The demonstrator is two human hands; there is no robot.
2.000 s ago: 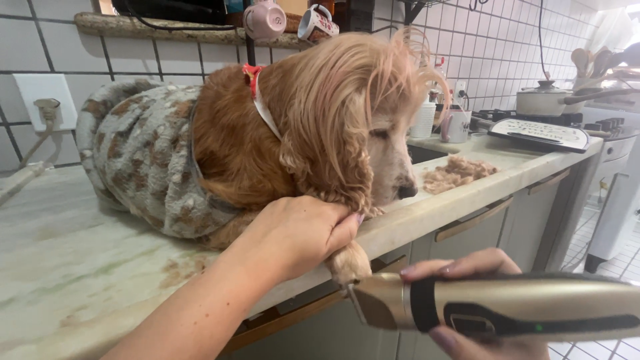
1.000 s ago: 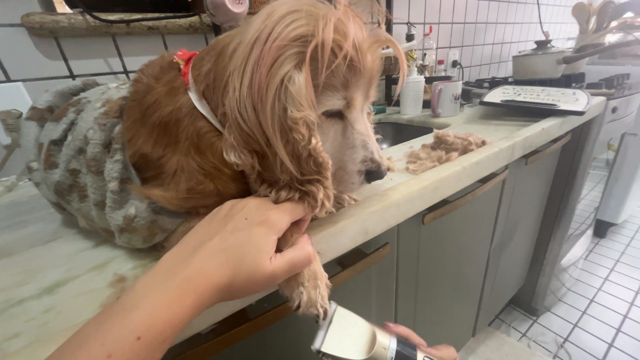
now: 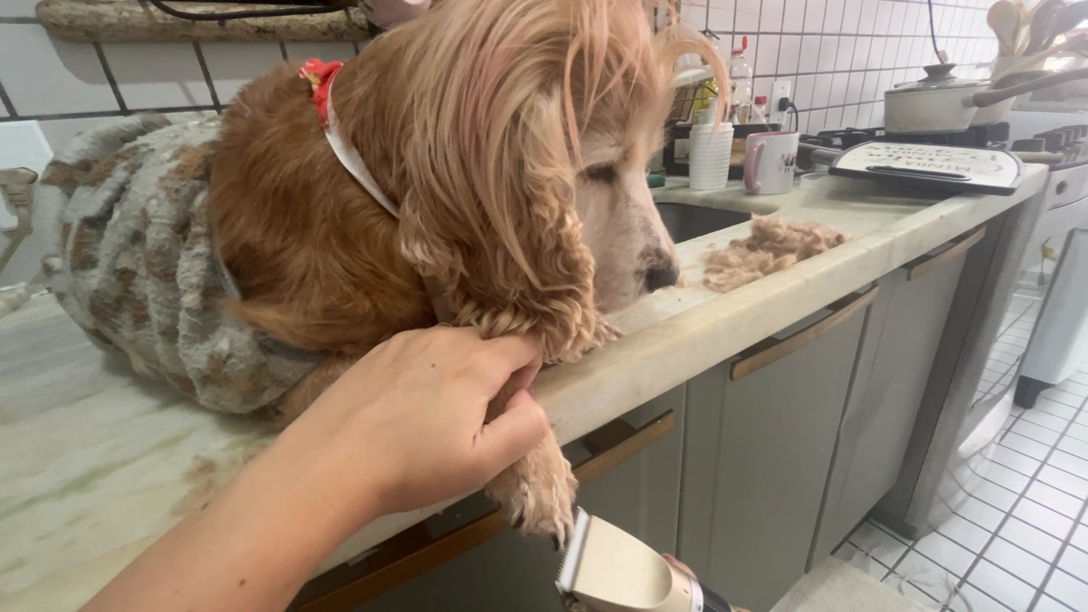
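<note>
A golden-brown dog (image 3: pixel 297 212) in a fluffy grey-and-brown garment (image 3: pixel 161 272) lies on the marble counter, its head turned right. My left hand (image 3: pixel 433 408) is closed around its front leg, and the paw (image 3: pixel 540 493) hangs past the counter's edge. Just below the paw, the toothed blade of a cream and gold hair clipper (image 3: pixel 620 565) is at the claws; whether it touches them I cannot tell. Only a bit of my right hand (image 3: pixel 677 564) shows behind the clipper, at the bottom of the view, holding it.
Cut fur (image 3: pixel 773 248) lies in a pile near the sink (image 3: pixel 697 223). Behind stand a mug (image 3: pixel 772 161) and a white ribbed cup (image 3: pixel 711 157). A white board with writing (image 3: pixel 926 163) rests by the stove, near a pot (image 3: pixel 935 104). Cabinets with wooden handles (image 3: pixel 803 331) are below the counter edge.
The clipper and my right hand have moved down, from beside the paw to beneath it. My left hand still holds the leg, and the paw now hangs lower. The view has shifted too.
</note>
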